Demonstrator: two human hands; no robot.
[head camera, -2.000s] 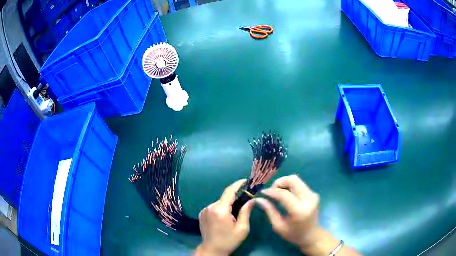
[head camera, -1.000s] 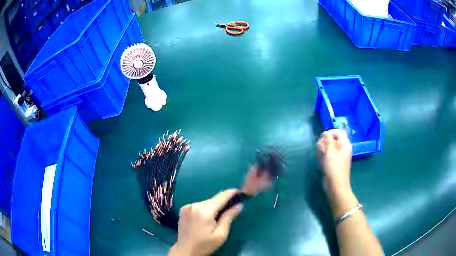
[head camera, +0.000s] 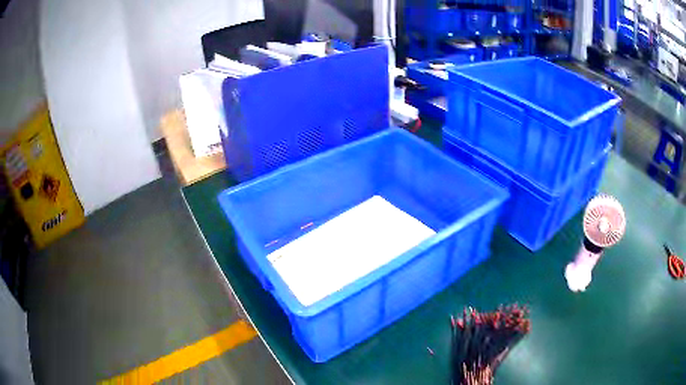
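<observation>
The bundle of black wire leads (head camera: 485, 338) shows at the bottom edge, its copper-pink tips fanned out on the green table (head camera: 602, 346); the rest of the bundle is cut off by the frame. Left of it stands a large open blue tote (head camera: 376, 278) with a white paper sheet (head camera: 350, 248) on its floor. A few thin pinkish pieces lie beside the sheet. My left hand and my right hand are both out of the picture.
Two stacked blue totes (head camera: 526, 128) stand behind. The pink and white fan (head camera: 604, 222) stands at right, with orange-handled scissors (head camera: 675, 265) near the right edge. A blue perforated panel (head camera: 308, 105) stands behind the tote. The table's left edge borders a grey floor.
The view has swung left towards the totes. The small parts bin and both hands have left the picture. The fan and wire bundle now appear further right.
</observation>
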